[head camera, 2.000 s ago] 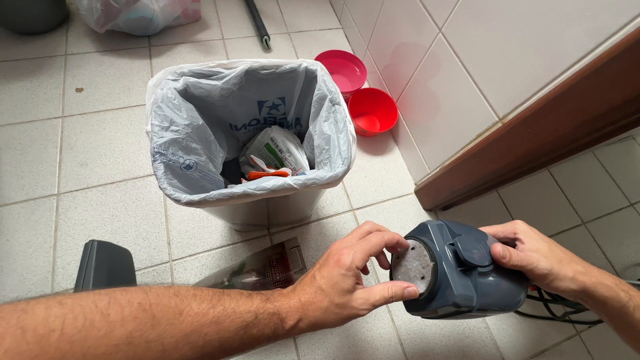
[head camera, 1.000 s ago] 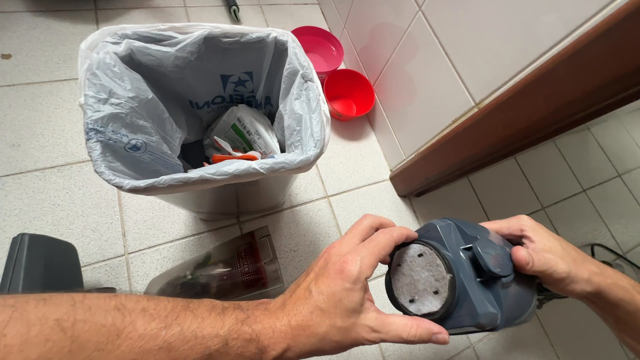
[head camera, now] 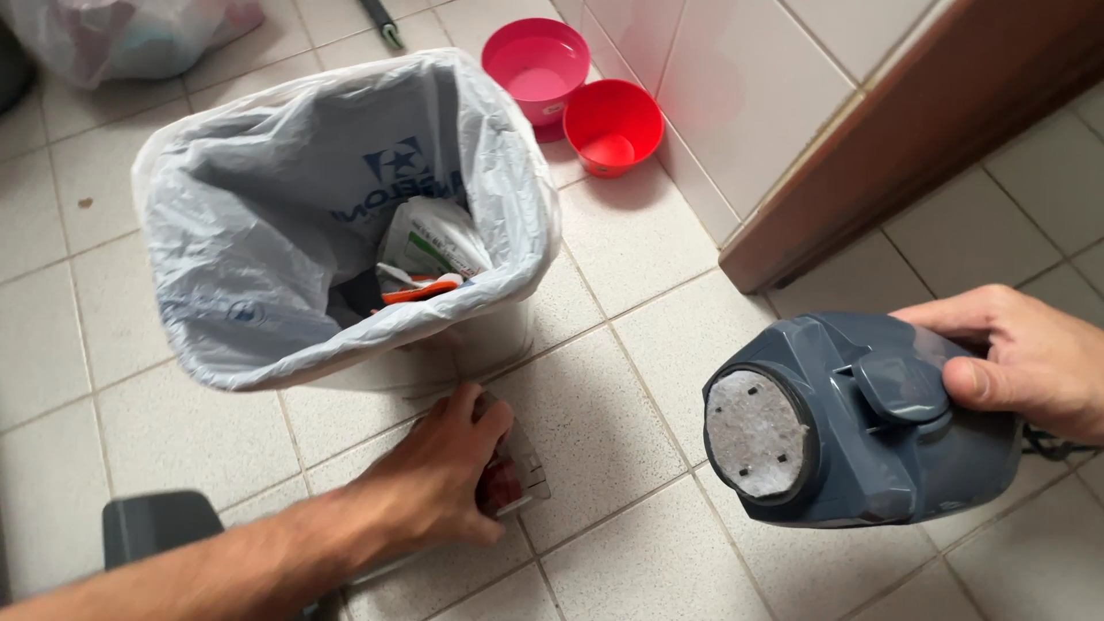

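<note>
My right hand (head camera: 1018, 362) grips the dark grey plastic body of a handheld vacuum cleaner (head camera: 862, 431), thumb beside its latch. The round end, with a dusty grey filter pad (head camera: 757, 434) in it, faces left. Low over the floor, my left hand (head camera: 457, 474) has its fingers curved over a clear plastic dust container (head camera: 522, 474) with a red part inside; whether it grips the container is not clear. Just beyond that hand stands a waste bin (head camera: 345, 362) lined with a pale plastic bag, which holds a crumpled packet (head camera: 431, 237) and an orange-and-white scrap.
Behind the bin, a pink bowl (head camera: 536, 73) and a red bowl (head camera: 614, 129) stand by the tiled wall. A wooden door frame (head camera: 828, 164) runs at right. A dark grey plastic part (head camera: 159, 522) is at lower left, a filled plastic bag (head camera: 129, 34) at upper left.
My left hand has left the round filter end of the vacuum and moved left, down to the clear container on the floor. My right hand still holds the vacuum body.
</note>
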